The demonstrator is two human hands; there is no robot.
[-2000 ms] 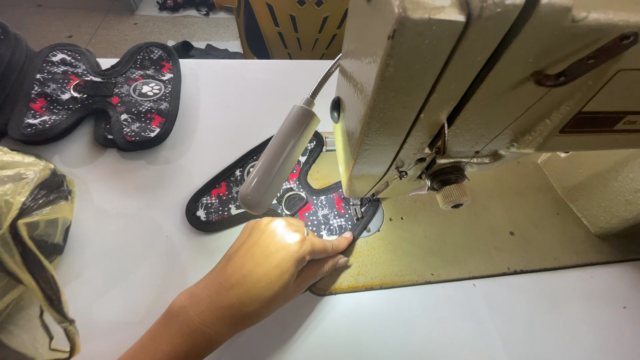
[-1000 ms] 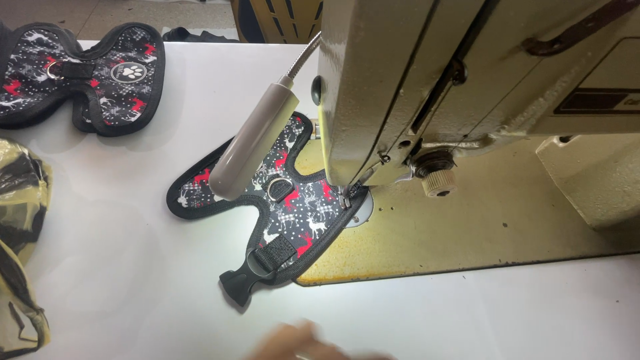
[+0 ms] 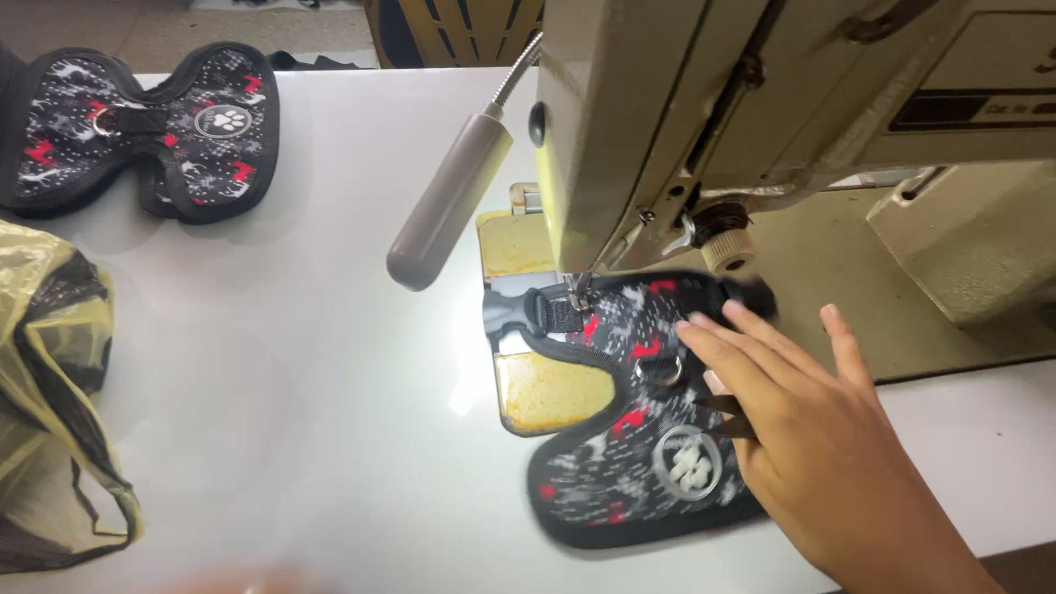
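A black pet harness piece (image 3: 631,417) with a red and white print, dark edge binding, a D-ring and a paw badge lies partly under the sewing machine's presser foot (image 3: 580,293). Its black plastic buckle (image 3: 510,313) points left beside the foot. My right hand (image 3: 792,404) is over the harness's right side, fingers spread and pointing up-left. Two dark pointed blades, apparently thread snips (image 3: 730,417), stick out from under its palm, blurred. At the bottom edge shows only a blurred bit of my left hand (image 3: 247,582); its fingers cannot be made out.
Another printed harness (image 3: 210,124) lies at the upper left of the white table (image 3: 289,330). Below it is a translucent yellow bag (image 3: 49,462) with dark contents. A grey lamp (image 3: 450,202) on a flexible neck hangs left of the machine head (image 3: 643,124).
The harness piece has been turned, so its buckle now points left by the foot and the badge end faces down. My right hand has come over it; my left hand has left the cloth.
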